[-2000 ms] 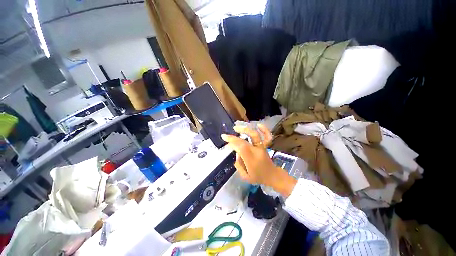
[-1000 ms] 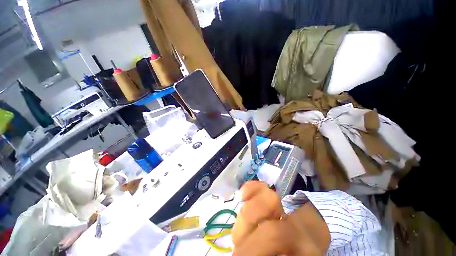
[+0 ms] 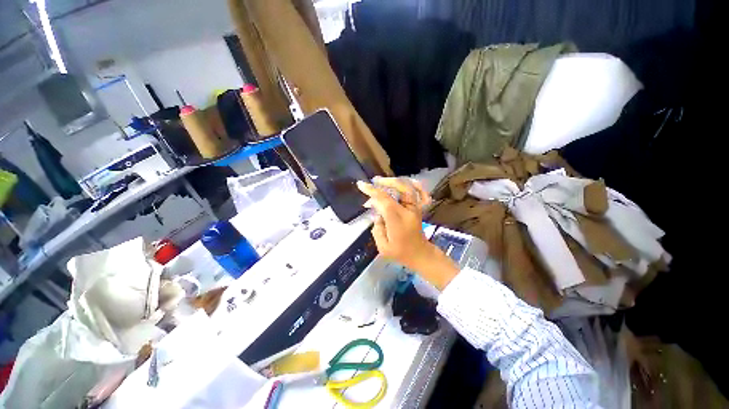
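Observation:
A dark smartphone [image 3: 326, 164] leans upright on top of the white sewing machine [image 3: 276, 279], its screen dark. My right hand [image 3: 397, 220], bare, in a striped sleeve, is at the phone's lower right edge. One finger reaches to the screen; the other fingers are loosely bent and hold nothing that I can see. Scissors with a green and a yellow handle loop [image 3: 357, 372] lie on the table in front of the machine. My left hand is out of the picture.
A heap of tan and whitish cut pieces [image 3: 551, 232] is at the right, with olive-green cloth [image 3: 491, 104] behind. A blue bottle [image 3: 229, 248], thread cones [image 3: 200, 132] and crumpled off-white cloth [image 3: 116, 295] are behind and left. A dark bunched item [image 3: 416, 311] lies right of the machine.
One second ago my right hand was low in front of the scissors. It has moved up to the phone, uncovering the scissors' handles. Two seconds ago it was also at the phone.

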